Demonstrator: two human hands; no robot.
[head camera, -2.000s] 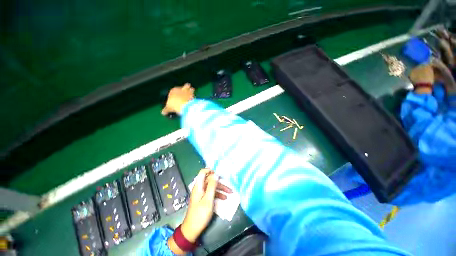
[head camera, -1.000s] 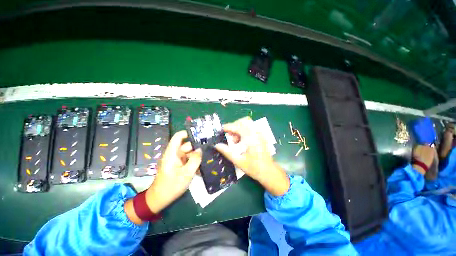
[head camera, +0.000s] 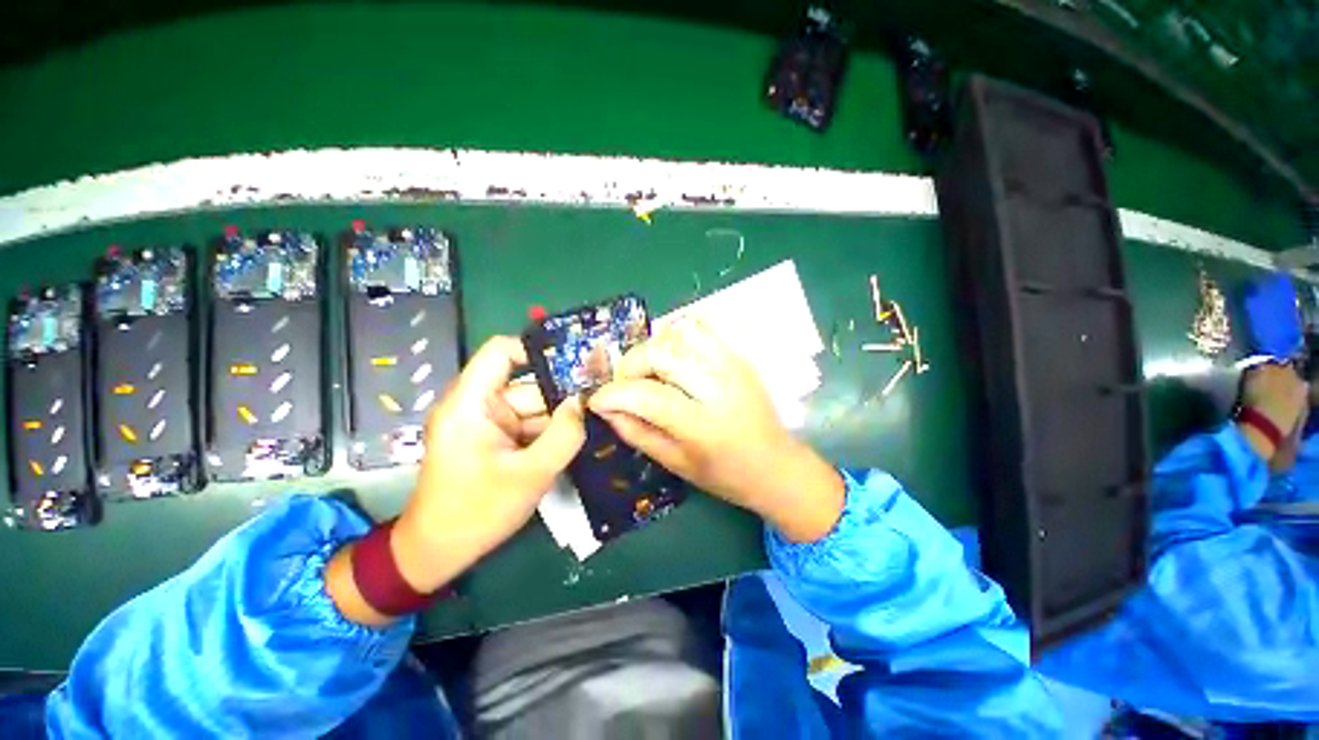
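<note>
An open black phone body (head camera: 625, 484) lies tilted over white sheets (head camera: 767, 325) on the green bench, its blue and silver mainboard (head camera: 596, 344) at the top end. My left hand (head camera: 492, 441), with a dark red band on the wrist, holds the phone by its left edge, thumb near the lower edge of the mainboard. My right hand (head camera: 705, 412) is over the phone's right side, its fingertips together at the lower edge of the board beside my left thumb. Whether a small part is between those fingertips is hidden.
Several open phone bodies (head camera: 265, 369) stand in a row at left. Thin gold-orange strips (head camera: 897, 336) lie right of the sheets, beside a long black compartment tray (head camera: 1063, 362). Beyond the white edge strip (head camera: 477, 177) are more phones (head camera: 809, 72). A neighbouring worker's hand (head camera: 1273, 398) is at far right.
Two seconds ago my right arm reached across the edge strip; it came back, and both hands are at a phone. Since one second ago, my right fingertips have closed in at the board's lower edge.
</note>
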